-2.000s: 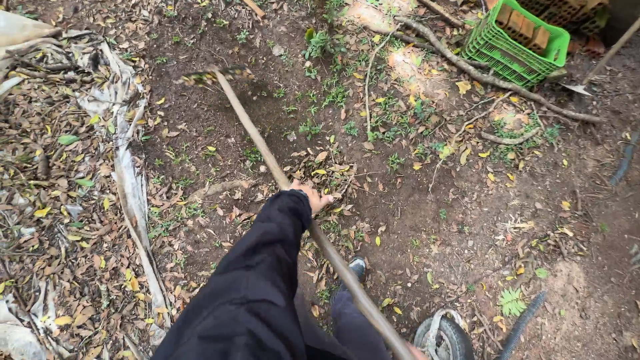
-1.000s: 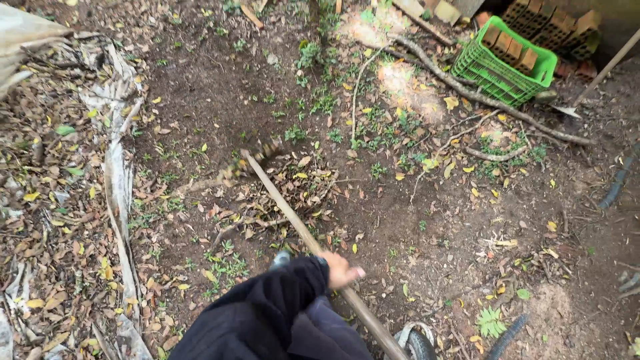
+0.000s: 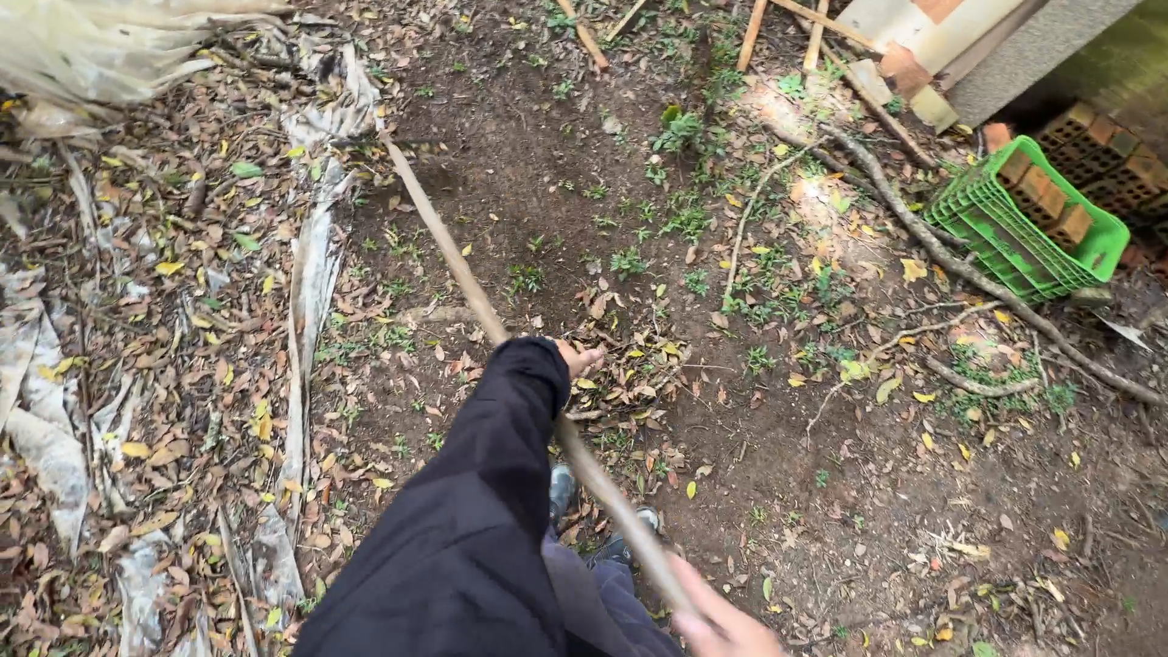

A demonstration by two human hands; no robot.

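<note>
A long wooden handle runs diagonally from the upper left down to the lower right. At its far end a thin, dark rake-like head lies over the soil beside torn plastic sheeting; its exact form is blurred. My left hand, below a black sleeve, is around the middle of the handle, partly hidden by the cuff. Nearer to me, my right hand grips the lower part of the handle at the bottom edge of the view. A small heap of dry leaves lies just beyond my left hand.
Torn plastic sheeting and leaf litter cover the left side. A long branch crosses the upper right beside a green plastic crate holding bricks. Hollow bricks are stacked behind it. Wood strips lie at the top. My shoes are below.
The handle's far end has swung left to the plastic sheeting from over the bare soil. My right hand now shows at the lower edge. The view has shifted.
</note>
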